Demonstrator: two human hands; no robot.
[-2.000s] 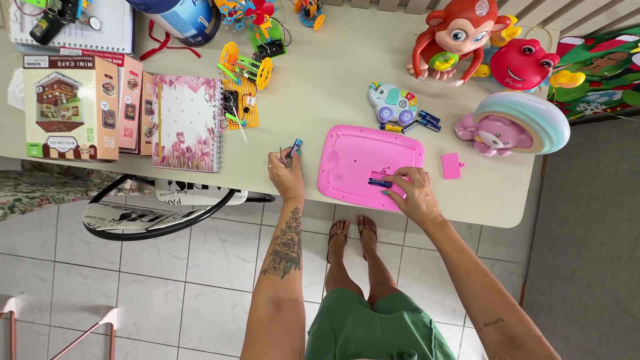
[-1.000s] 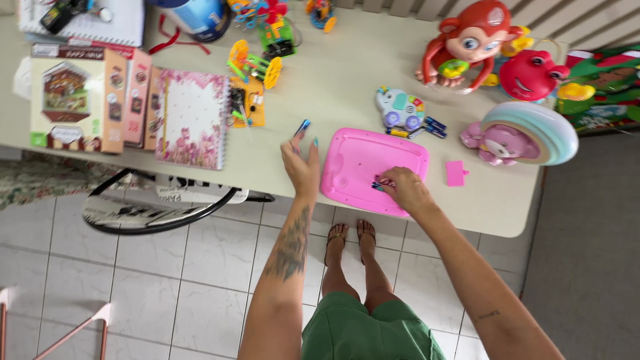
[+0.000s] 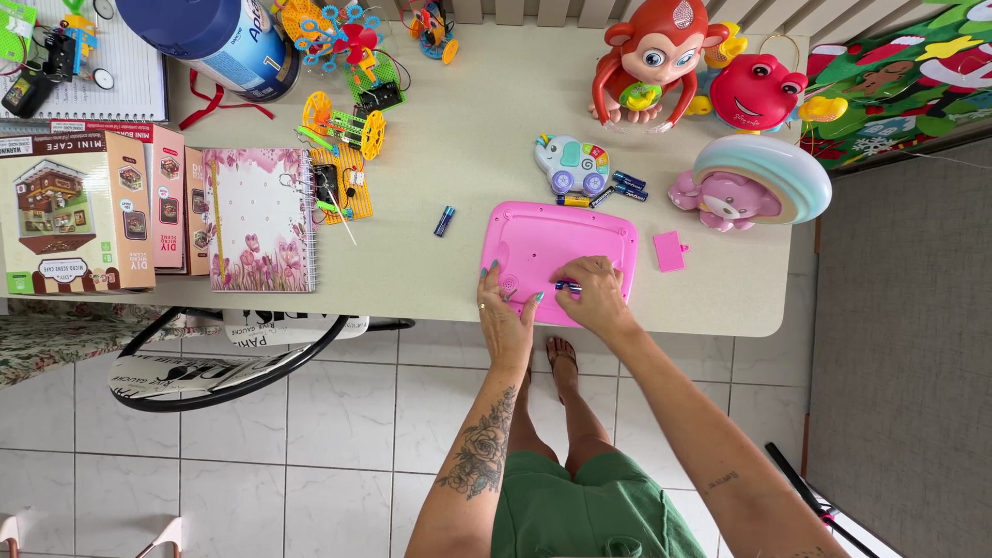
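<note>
A pink plastic toy tablet or board (image 3: 562, 232) lies back side up at the table's front edge. My left hand (image 3: 505, 318) rests on its lower left part, fingers apart, holding nothing. My right hand (image 3: 595, 294) is over its lower middle, fingertips at a blue battery (image 3: 568, 287); whether they grip it is unclear. Another blue battery (image 3: 444, 221) lies alone to the left of the board. A small pink cover (image 3: 669, 252) lies to its right. Behind the board, several loose batteries (image 3: 630, 192) lie beside a toy elephant (image 3: 572, 164).
A red toy monkey (image 3: 651, 62), a red toy crab (image 3: 758, 91) and a pink bear lamp (image 3: 728, 198) stand at the back right. On the left are boxed kits (image 3: 66, 213), a floral spiral notebook (image 3: 260, 221), small motorized toys (image 3: 345, 128) and a blue can (image 3: 225, 46). A chair (image 3: 232, 387) stands below.
My left hand, which held a battery left of the board, has moved right onto the board. That battery now lies on the table. My right hand remains at the board's battery area.
</note>
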